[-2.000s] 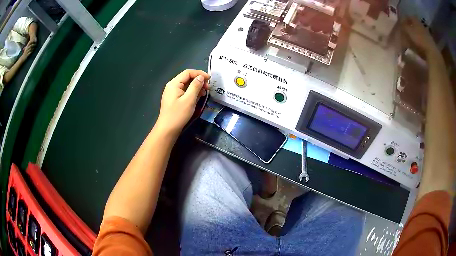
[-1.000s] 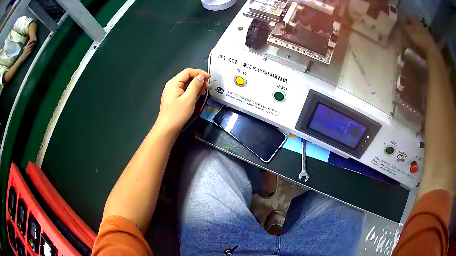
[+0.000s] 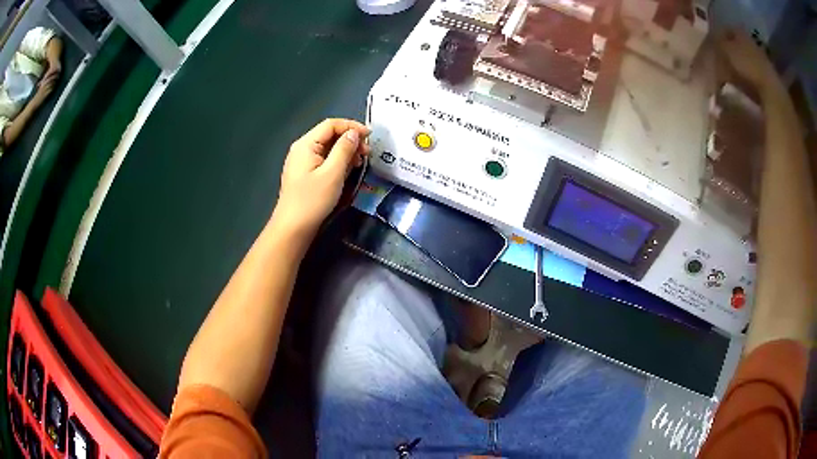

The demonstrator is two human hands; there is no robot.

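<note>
The white benchtop machine (image 3: 573, 143) stands in front of me, with a lit touchscreen (image 3: 600, 220), a yellow button (image 3: 425, 141), green buttons and a red button. My left hand (image 3: 324, 166) is at its left front corner, thumb and fingertips pinched together; whether they hold anything is hidden. My right hand (image 3: 742, 59) is blurred at the upper right, beside the right fixture (image 3: 733, 148), which the forearm partly covers; its fingers are unclear. The left fixture (image 3: 542, 56) is a dark plate in a toothed metal frame, beside a black knob (image 3: 456, 57).
A smartphone (image 3: 443, 235) and an open-end wrench (image 3: 538, 287) lie under the machine's front edge, near blue sheets (image 3: 548, 266). Red trays (image 3: 54, 394) are at lower left. A white round object (image 3: 385, 5) is at the top. Another person's arm (image 3: 36, 103) shows at far left.
The whole view has shifted slightly, with the machine a little further left and up. Both hands keep their places against the machine.
</note>
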